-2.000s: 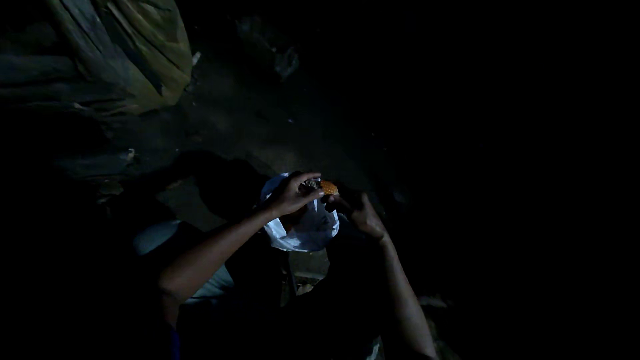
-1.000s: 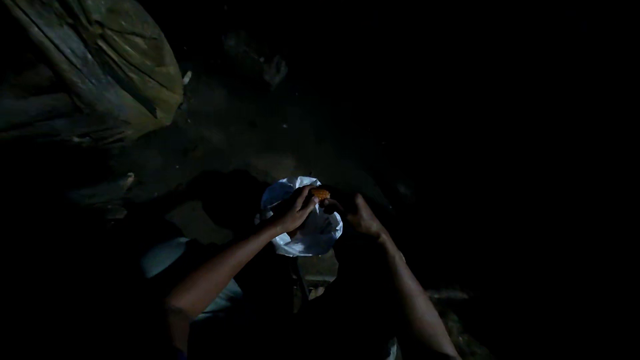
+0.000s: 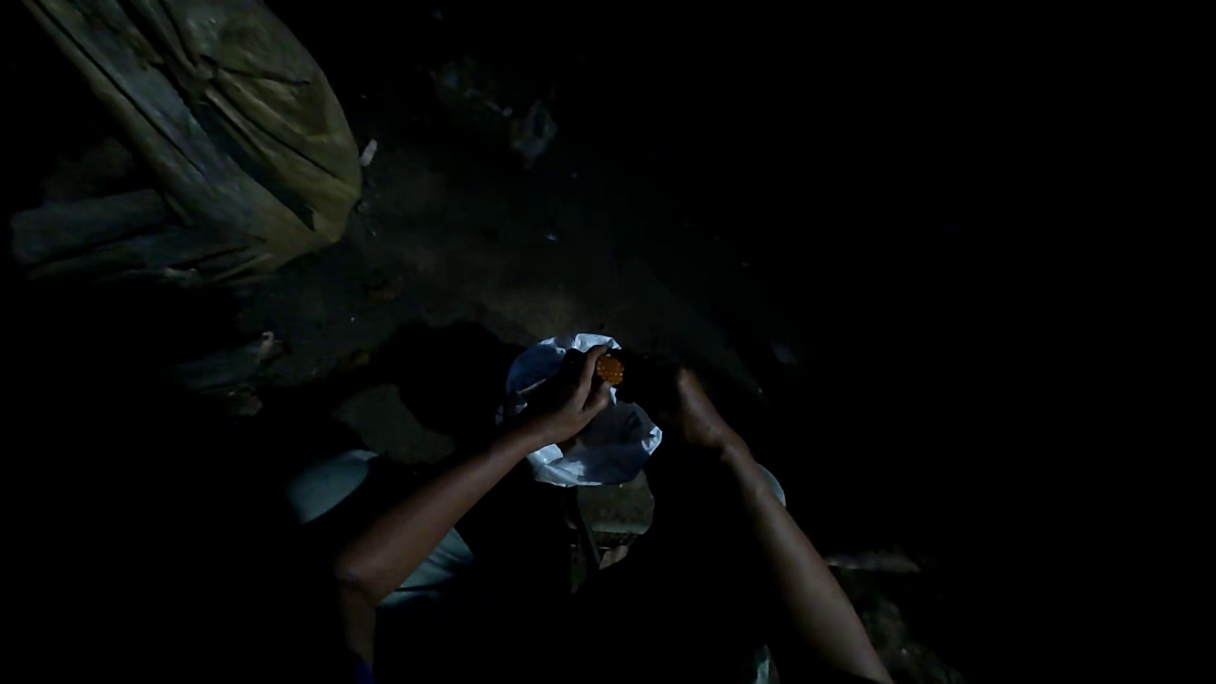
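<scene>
My left hand [image 3: 576, 404] grips a small orange object with a bumpy, dotted surface [image 3: 610, 369] between thumb and fingers; what it is cannot be told. Both are over a white plastic bag or liner [image 3: 594, 465] whose crumpled rim stands open in a rough circle, its inside mostly in shadow. To the right of the rim is my right hand [image 3: 698, 408], its fingers lost in the dark; whether it holds something cannot be seen.
A large, creased yellowish-brown sheet or sack [image 3: 285, 123] stands at the upper left, with log-like pieces [image 3: 95, 223] beside it. Bare dark ground [image 3: 456, 237] lies beyond the bag. Pale cloth [image 3: 332, 484] shows near my left forearm.
The orange object stays in my left hand above the bag, its dotted face turned differently. My right hand remains beside the bag's rim.
</scene>
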